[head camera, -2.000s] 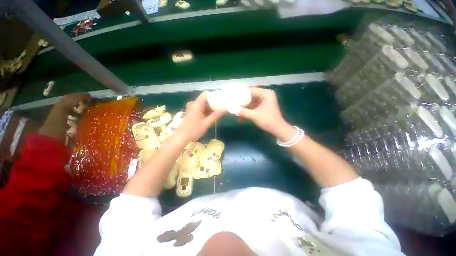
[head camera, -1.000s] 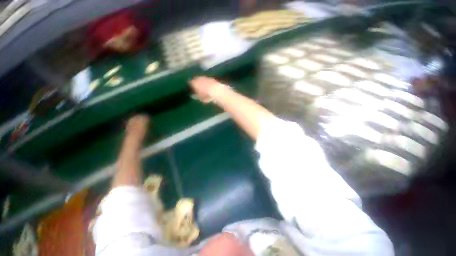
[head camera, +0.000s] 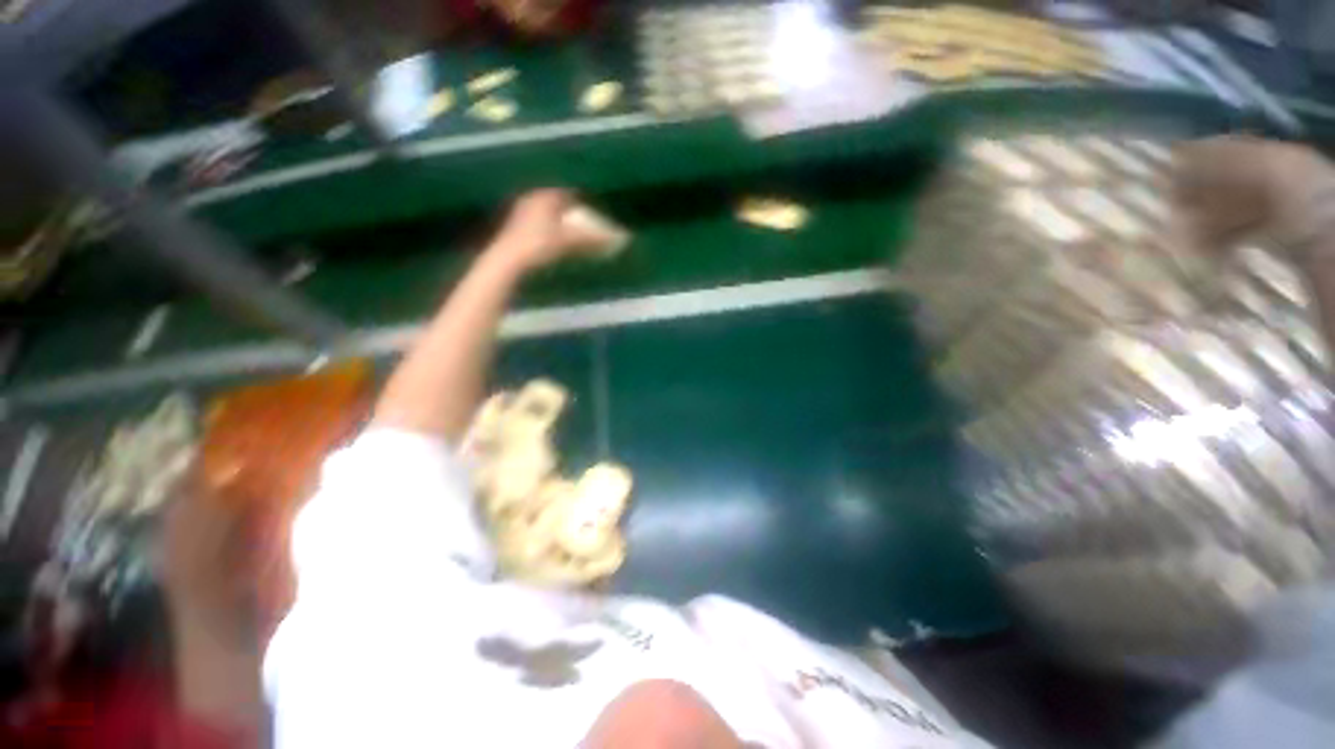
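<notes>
My left hand (head camera: 539, 231) is stretched out over the green conveyor belt, with its fingers closed on a cream piece (head camera: 595, 231). Another cream piece (head camera: 772, 214) lies on the belt to its right. My right hand (head camera: 1227, 187) is blurred at the upper right, over the far part of the stacked clear trays (head camera: 1113, 439); its forearm is cut off by the picture's edge. Whether it holds anything cannot be told. Pale oblong units show in the tray pockets. A loose pile of cream moulded pieces (head camera: 564, 520) lies on the bench beside my left sleeve.
A pale rail (head camera: 703, 302) separates bench and belt. A grey post (head camera: 191, 220) slants at the left. An orange-red bundle (head camera: 286, 424) and a neighbour's blurred hand and red sleeve are at the left. Across the belt are a paper sheet (head camera: 827, 103), a filled tray (head camera: 703, 62) and yellowish pieces (head camera: 988, 44).
My hands have parted from the white part they held together. My left hand has reached forward onto the belt and gripped a piece; my right has swung right over the trays.
</notes>
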